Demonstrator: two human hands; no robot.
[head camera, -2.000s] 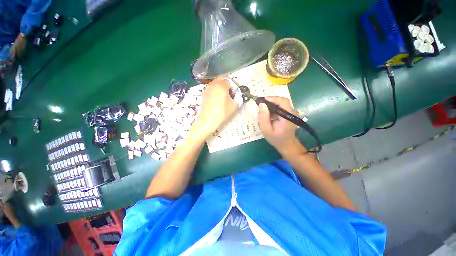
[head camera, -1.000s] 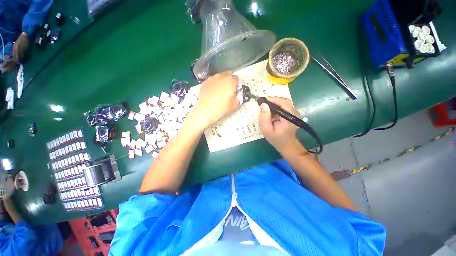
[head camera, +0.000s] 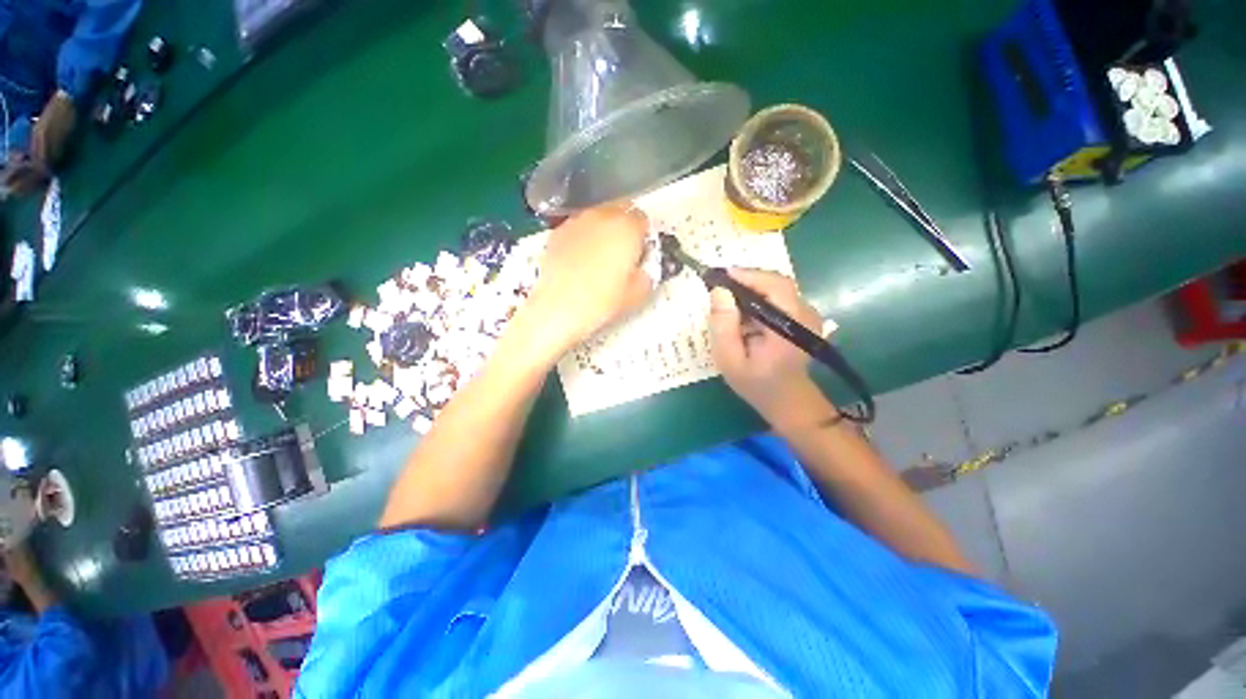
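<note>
My right hand (head camera: 760, 328) is shut on the black soldering iron (head camera: 779, 322), its tip end pointing up-left at a small dark assembly (head camera: 670, 255). My left hand (head camera: 597, 266) is closed around this assembly and a small white part at its fingertips; the fingers hide most of both. Both hands are over the cream paper sheet (head camera: 642, 352). A loose heap of small white parts (head camera: 444, 321) lies left of my left hand, with dark round assemblies (head camera: 406, 341) on it.
A clear extractor cone (head camera: 622, 116) stands above the sheet, beside the yellow pot (head camera: 782, 167). Tweezers (head camera: 909, 212) and a blue station (head camera: 1045, 96) lie right. A parts tray (head camera: 198, 471) and metal block (head camera: 278, 468) lie left. Another person's hand (head camera: 52, 127) shows upper left.
A dark assembly with a white part now lies on the green surface left of the cone's top. Small dark items at the far left have shifted. My hands have barely moved since one second ago.
</note>
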